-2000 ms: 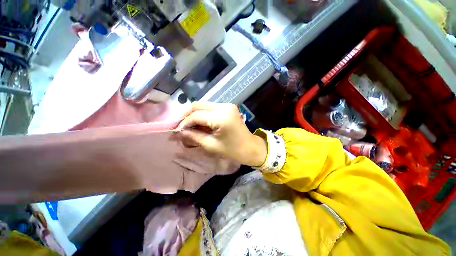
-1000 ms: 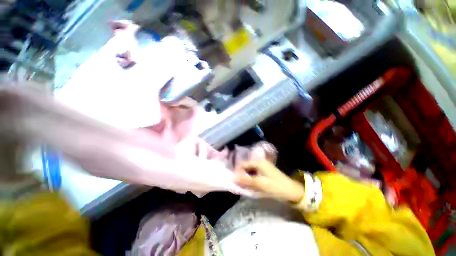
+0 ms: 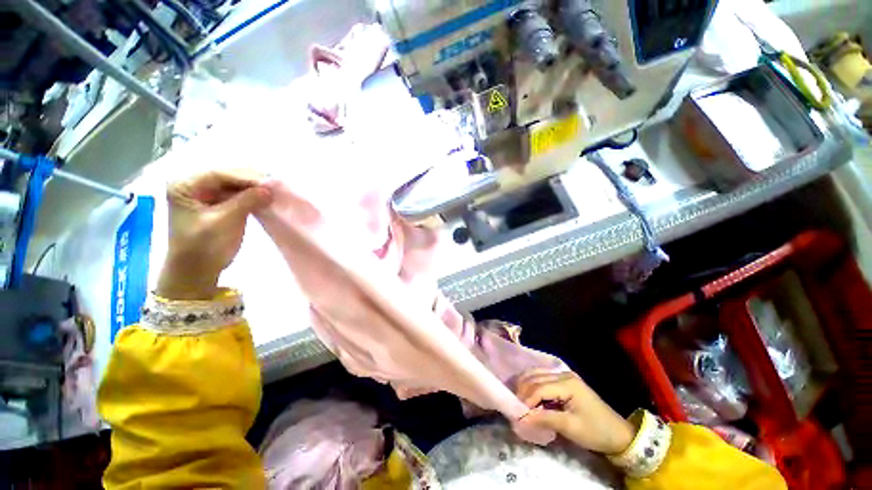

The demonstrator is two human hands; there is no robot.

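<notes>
My left hand (image 3: 215, 225) pinches one end of a pink fabric piece (image 3: 382, 311) above the left of the table. My right hand (image 3: 569, 412) pinches its other end beyond the table's front edge, low in the view. The piece is stretched slantwise between them. More pink fabric spreads up towards the cloth plate (image 3: 445, 194) of the white overlock machine (image 3: 445, 48). The needle area is partly lost in glare. A crumpled pink bundle (image 3: 325, 450) lies at the lap.
A dark waste opening (image 3: 526, 212) and a ruler-marked edge (image 3: 564, 251) lie right of the plate. A grey-blue cord (image 3: 631, 199) hangs over the edge. A metal tray (image 3: 755, 120) stands at right, a red crate (image 3: 746, 287) below. A blue strip (image 3: 131, 263) is at left.
My left hand has come into view at left, holding the fabric. My right hand has moved down and right, away from the machine. The view now shows more of the machine and tray.
</notes>
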